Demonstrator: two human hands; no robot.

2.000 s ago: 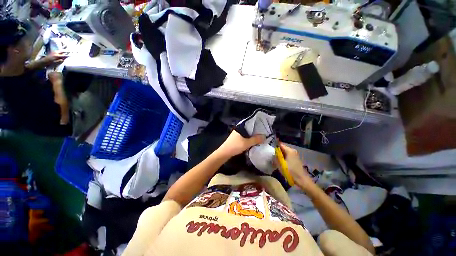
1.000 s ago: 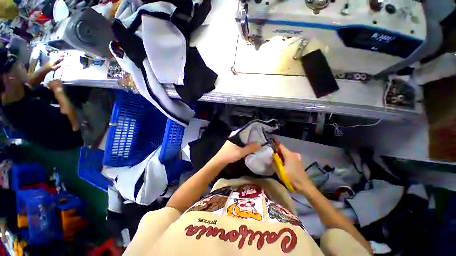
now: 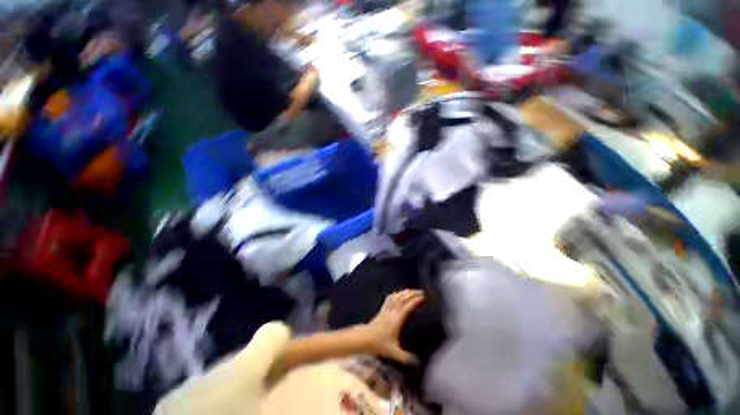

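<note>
The view is strongly blurred. My left hand (image 3: 396, 326) is low in the middle, with its fingers spread against black cloth (image 3: 423, 331); whether it grips this cloth cannot be told. A large pale grey blurred piece (image 3: 511, 336), apparently cloth, lies just right of my left hand and covers the lower right middle. My right hand is not visible. A faint yellow smear (image 3: 581, 381) shows at the lower right edge of the pale piece, too blurred to name.
Black-and-white pieces (image 3: 446, 166) hang over the white table (image 3: 527, 215). The sewing machine (image 3: 649, 267) is at right. A blue basket (image 3: 324, 182) and a cloth heap (image 3: 191, 296) are at left. A person in dark clothes (image 3: 251, 69) is beyond, with a red object (image 3: 69, 251) far left.
The view has swung left and tilted. My left hand no longer shows the small grey piece. My right hand and the scissors are no longer recognisable, and a large pale piece now fills that area.
</note>
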